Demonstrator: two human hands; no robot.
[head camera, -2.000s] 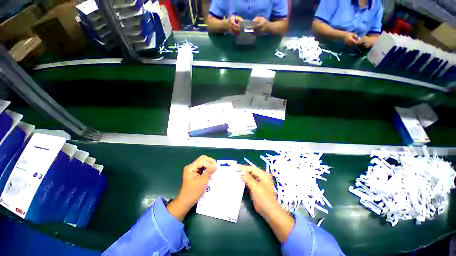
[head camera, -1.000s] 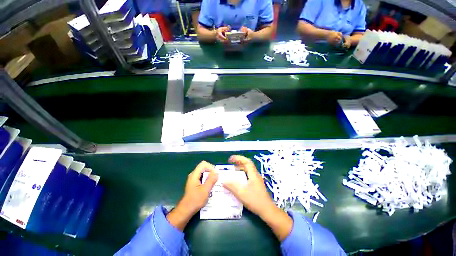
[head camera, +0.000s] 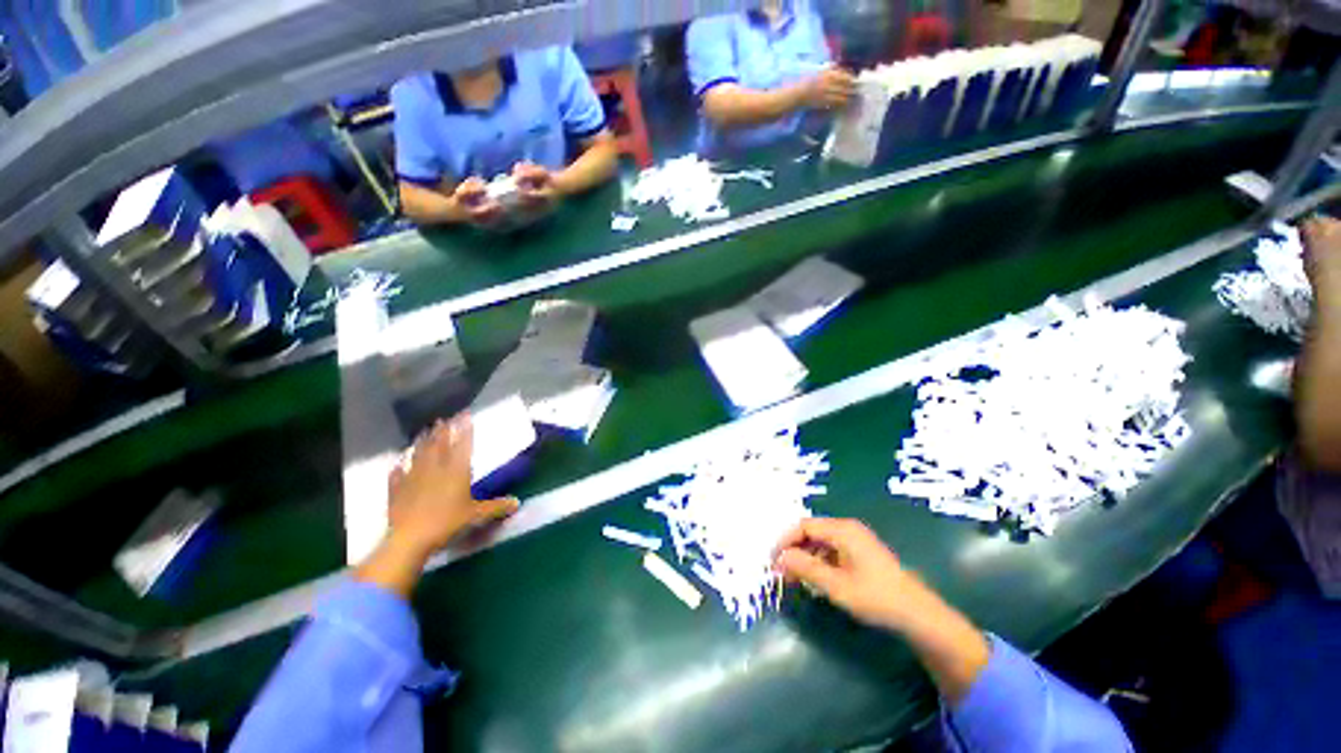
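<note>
My left hand (head camera: 434, 493) reaches over the guide rail to the stop bar (head camera: 362, 441), fingers spread, beside a white-faced, blue-sided carton (head camera: 505, 428); whether it touches the carton is unclear. More cartons (head camera: 547, 368) lie loosely overlapping behind it on the belt. My right hand (head camera: 846, 566) is at the right edge of the near pile of small white pieces (head camera: 735, 508), with fingers curled; whether a piece is pinched is unclear. Two loose pieces (head camera: 674, 580) lie left of that pile.
The main pile (head camera: 1044, 412) lies farther right. Two cartons (head camera: 747, 358) lie on the belt; another carton (head camera: 169, 541) lies left of the bar. Stacked cartons (head camera: 103, 721) stand at lower left. Another person's arm (head camera: 1319, 353) reaches a pile at right. Two workers sit opposite.
The view has turned right. The carton is no longer between my hands. My left hand has moved to the bar and belt, my right to the near pile. The paired cartons have moved left along the belt.
</note>
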